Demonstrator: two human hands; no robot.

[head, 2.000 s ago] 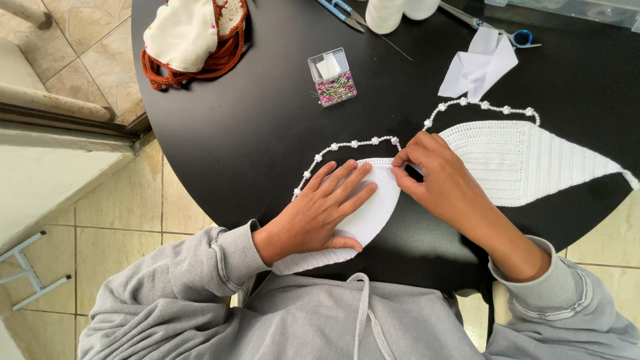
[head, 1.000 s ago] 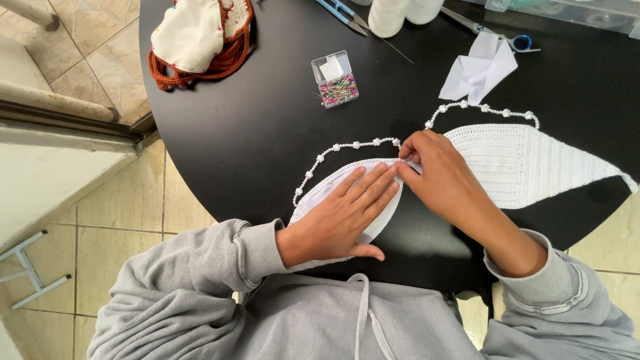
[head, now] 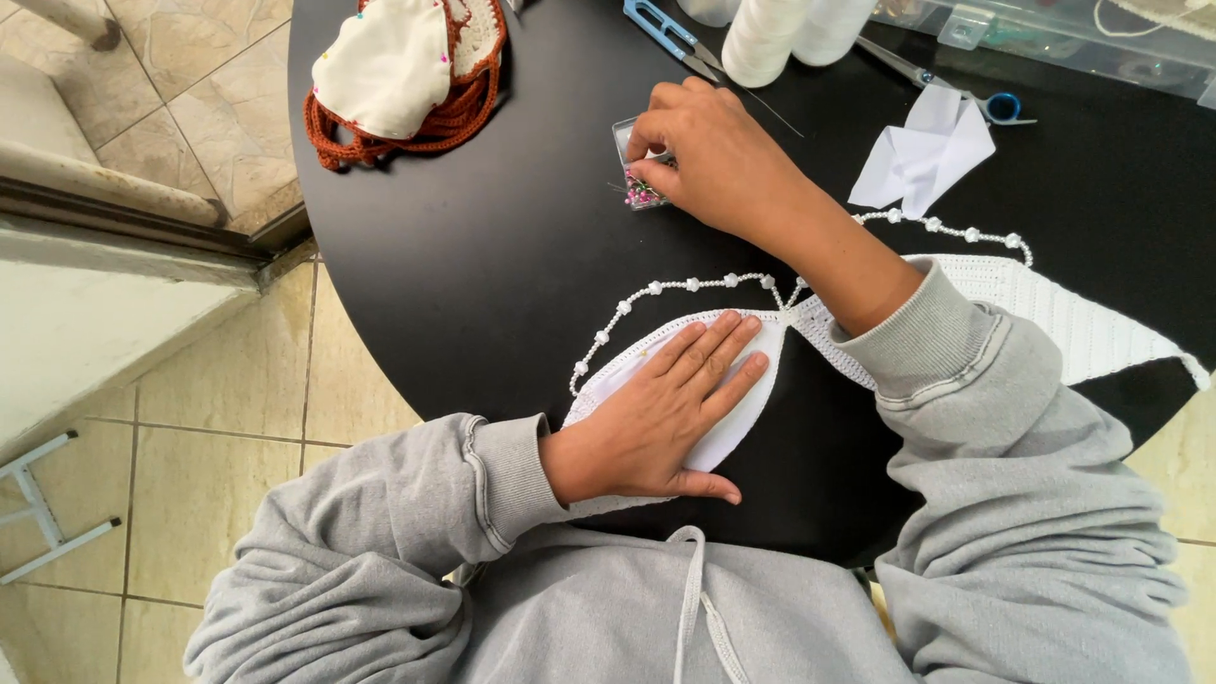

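My left hand [head: 665, 408] lies flat, fingers a little apart, on a white fabric lining [head: 736, 432] over the left cup of a white crocheted top [head: 1083, 318]. A string of white beads [head: 692, 284] curves along the cup's far side; a second string runs by the right cup. My right hand [head: 703, 157] reaches over a small clear plastic box of pins with coloured heads [head: 644, 193]. Its thumb and index finger are bent together at the pins; whether they pinch one cannot be told. My right forearm hides part of the crochet.
Beyond the box lie blue-handled thread snips [head: 665, 30], a needle [head: 774, 112], white thread cones [head: 760, 43], scissors [head: 1002, 109] and a white fabric scrap [head: 926, 147]. A cream and rust crocheted piece [head: 385, 76] is at the far left. A clear organizer case [head: 1045, 47] stands far right.
My right hand has left the crochet's middle edge and moved away from me to the pin box. My left hand stays on the lining.
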